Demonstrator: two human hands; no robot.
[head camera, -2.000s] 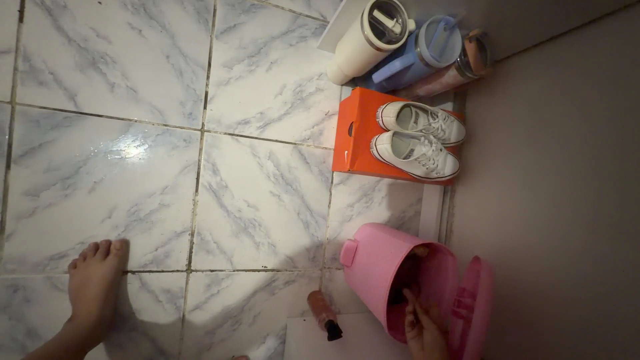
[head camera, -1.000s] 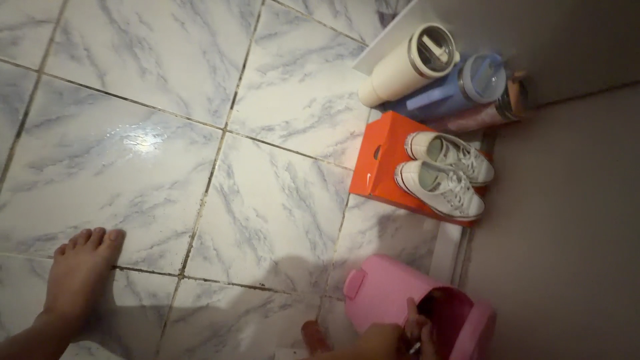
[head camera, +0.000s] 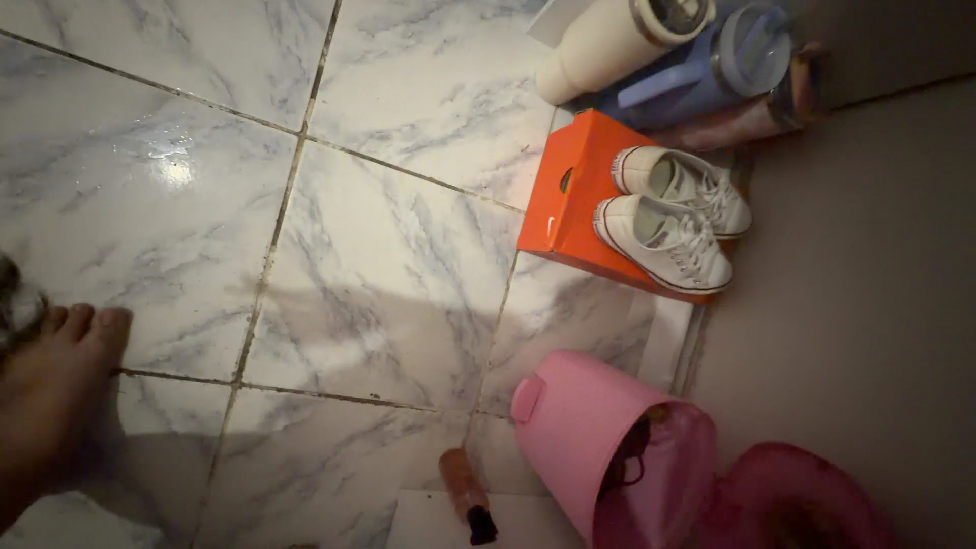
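Neither of my hands is in view. A pink plastic bin (head camera: 579, 435) stands at the lower right with its pink lid (head camera: 801, 496) swung back beside the wall. Dark items, one with a thin loop, show inside the bin, though most of its contents are in shadow. Left of the bin is a small reddish-brown bottle with a black cap (head camera: 463, 484), by a white surface. Further up, a pair of white lace-up sneakers (head camera: 671, 244) rests on an orange shoe box (head camera: 557, 191).
Past the shoe box stand a cream tumbler (head camera: 602, 46), a blue handled tumbler (head camera: 686, 84) and a pinkish tumbler (head camera: 740, 126). A grey wall (head camera: 846, 305) runs along the right. On the marble-patterned tiles (head camera: 381, 267), a bare foot (head camera: 69, 381) is beside something furry (head camera: 19, 301).
The hand that was in the bin's opening has left the view. Something furry has appeared by the foot at the left edge.
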